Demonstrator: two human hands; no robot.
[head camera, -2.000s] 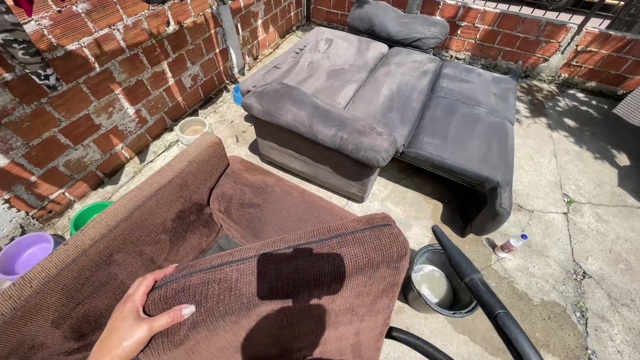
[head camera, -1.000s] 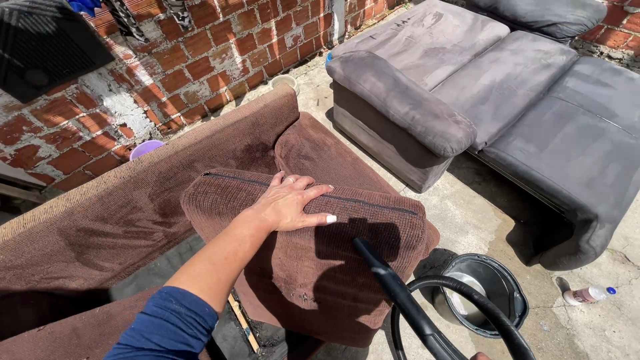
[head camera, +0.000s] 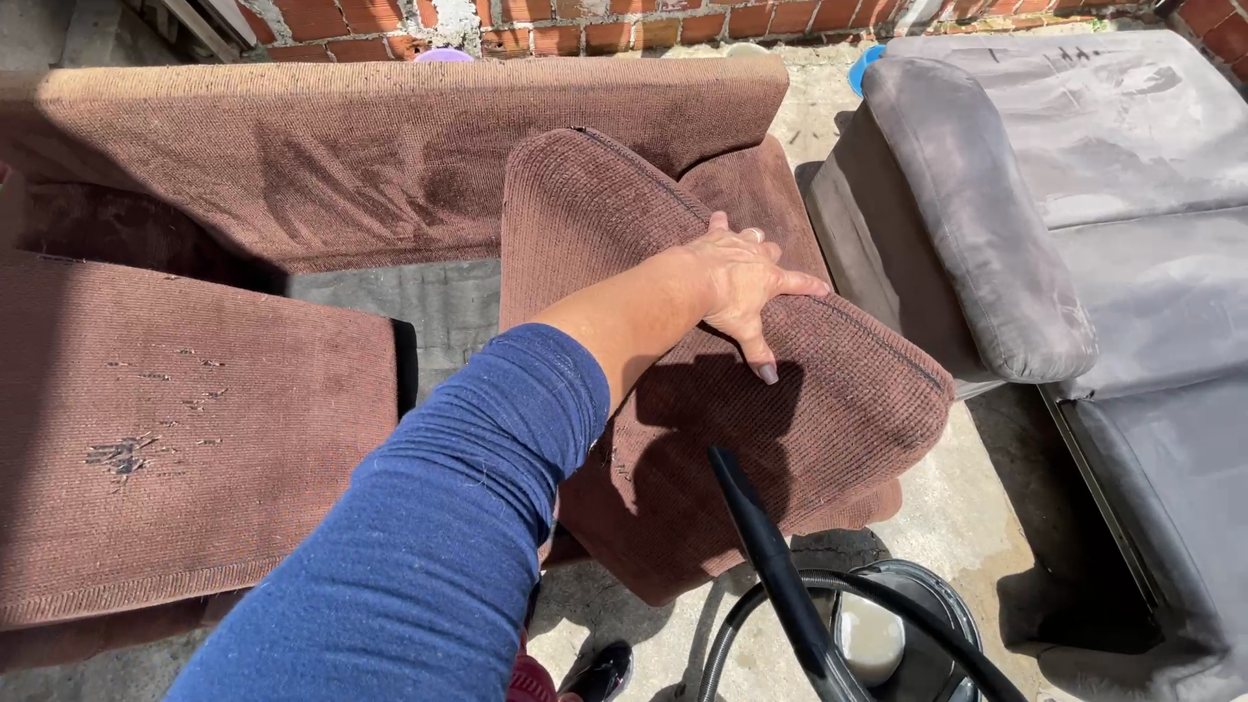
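My left hand (head camera: 746, 283) rests spread on the upper edge of a brown ribbed seat cushion (head camera: 858, 419), fingers over its dark piping and thumb on its face. The cushion stands tilted on the brown sofa (head camera: 604, 117). A black vacuum wand (head camera: 765, 536) with a narrow crevice nozzle points at the cushion's lower face, its tip at or close to the fabric. My right hand is out of view. A second brown cushion (head camera: 244, 390), with worn spots, lies at the left.
A grey sofa (head camera: 994, 224) stands close on the right. On the concrete below are a black bucket (head camera: 960, 595) holding pale liquid, a ribbed hose (head camera: 721, 643) and a shoe (head camera: 604, 673). A brick wall (head camera: 624, 29) runs behind, with a blue container (head camera: 865, 68) near it.
The left hand has moved from the cushion's near corner to farther along its top edge. The black wand, lying by the bucket two seconds ago, now points at the cushion. The view has shifted.
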